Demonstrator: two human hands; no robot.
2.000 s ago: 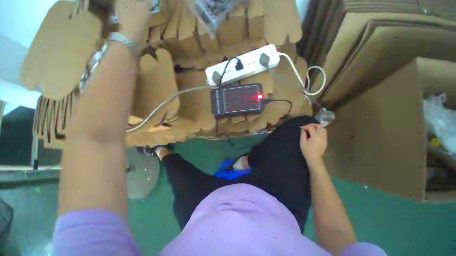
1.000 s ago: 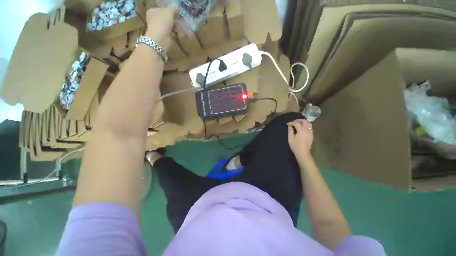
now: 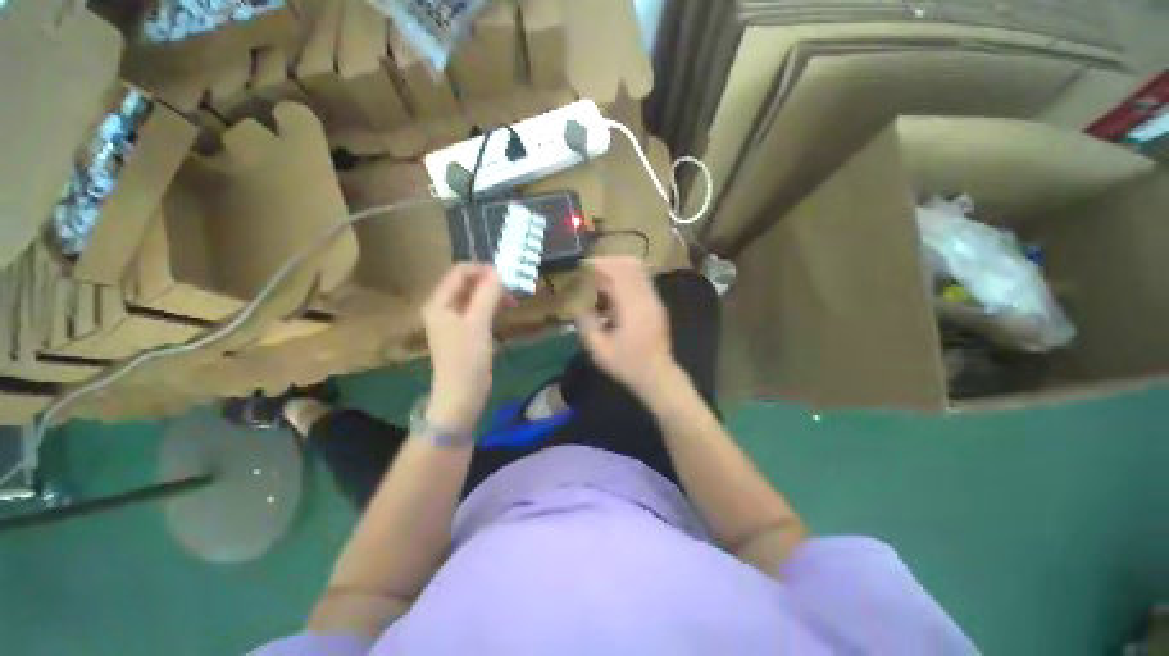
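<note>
A short white comb-like row of LED modules [image 3: 519, 249] is at the fingertips of my left hand [image 3: 462, 314], over the test box. The black test box [image 3: 560, 215] lies on the cardboard with a red light at its right end; the row hides part of it. My right hand [image 3: 624, 314] is blurred, just right of and below the box, fingers bent; I cannot tell whether it holds something.
A white power strip [image 3: 519, 151] with dark plugs lies behind the box. Small cartons with parts [image 3: 100, 173] and a clear bag [image 3: 430, 26] are at the upper left. A large open carton [image 3: 833, 282] and flattened cartons [image 3: 897, 64] stand at the right.
My left arm has come back from the cartons at the upper left, and its hand now has the white row over the box. My right hand has moved from my knee towards the box.
</note>
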